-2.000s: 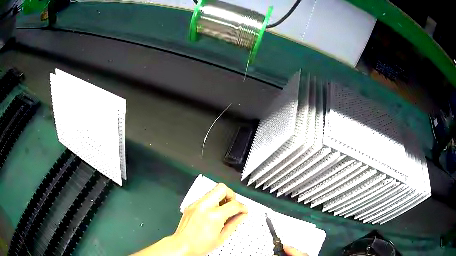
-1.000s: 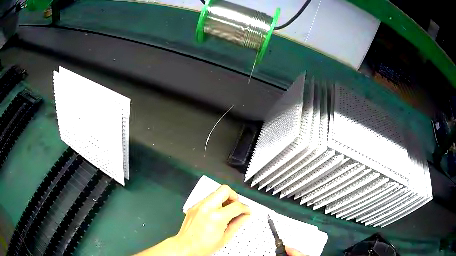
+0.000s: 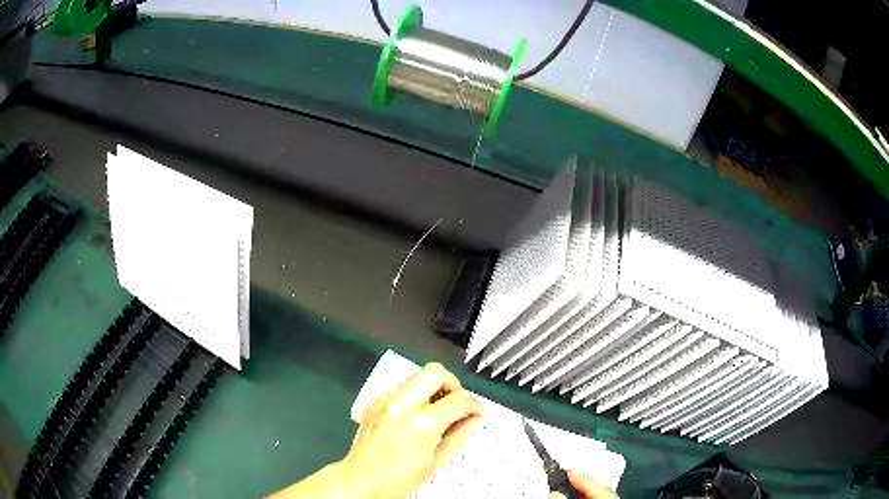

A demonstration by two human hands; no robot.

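Observation:
A white circuit board with rows of fine dots (image 3: 487,468) lies flat at the lower middle, cut off by the bottom edge. My left hand (image 3: 414,424) rests over its left part, thumb and forefinger pinched together at the solder wire (image 3: 402,263), whose end is hidden by the fingers. My right hand (image 3: 588,486), mostly cut off by the bottom edge, holds the dark soldering iron (image 3: 554,470), its tip pointing up-left over the board. The silvery solder spool (image 3: 448,70) with green flanges hangs above.
A dense row of upright white boards (image 3: 702,283) stands at the right, a black block (image 3: 462,294) beside it. Two upright boards (image 3: 180,258) stand in a black toothed rack (image 3: 107,400) at left. A dark fan (image 3: 716,479) is at the lower right.
The whole view has shifted slightly. The soldering iron and my right hand have moved a little right and the iron leans more. My left hand keeps its pinch over the board.

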